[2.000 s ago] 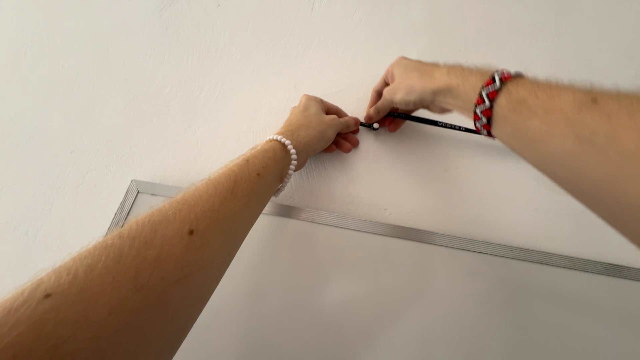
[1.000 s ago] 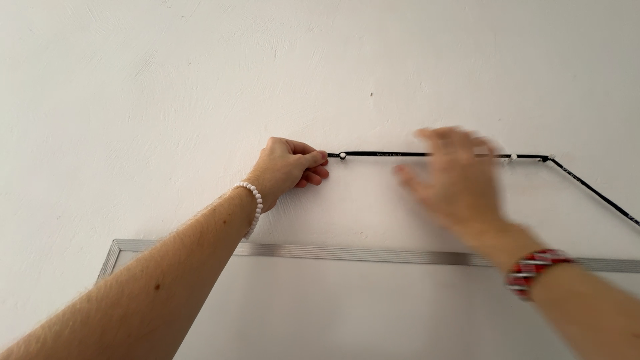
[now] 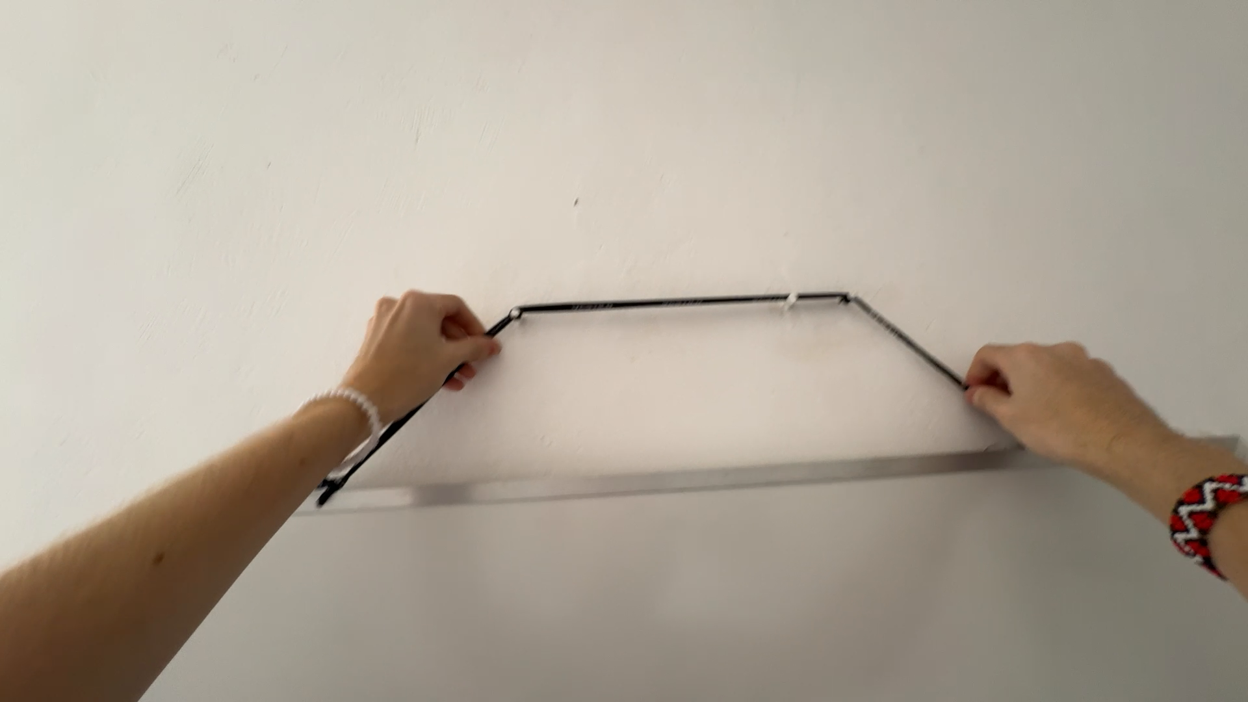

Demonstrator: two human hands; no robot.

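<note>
A narrow black strap or cord (image 3: 663, 303) with small print runs across the wall in a flat-topped arch. It bends at a small pale-headed pin or nail (image 3: 517, 313) on the left and at a second fixing (image 3: 846, 297) on the right. Just left of the right bend a small white piece (image 3: 791, 301) sits on the cord. My left hand (image 3: 424, 341) pinches the left slanting part, whose dark end (image 3: 330, 490) hangs by the frame below my wrist. Between its thumb and fingers my right hand (image 3: 1053, 395) grips the right slanting part.
Below the cord, the metallic top edge (image 3: 682, 480) of a framed white board crosses the view. The off-white wall (image 3: 624, 127) shows scratches and a small dark mark (image 3: 576, 202) above the cord.
My right hand, blurred over the cord's middle a second ago, now holds its right slanting part. The cord left of the left pin now slopes down through my left hand.
</note>
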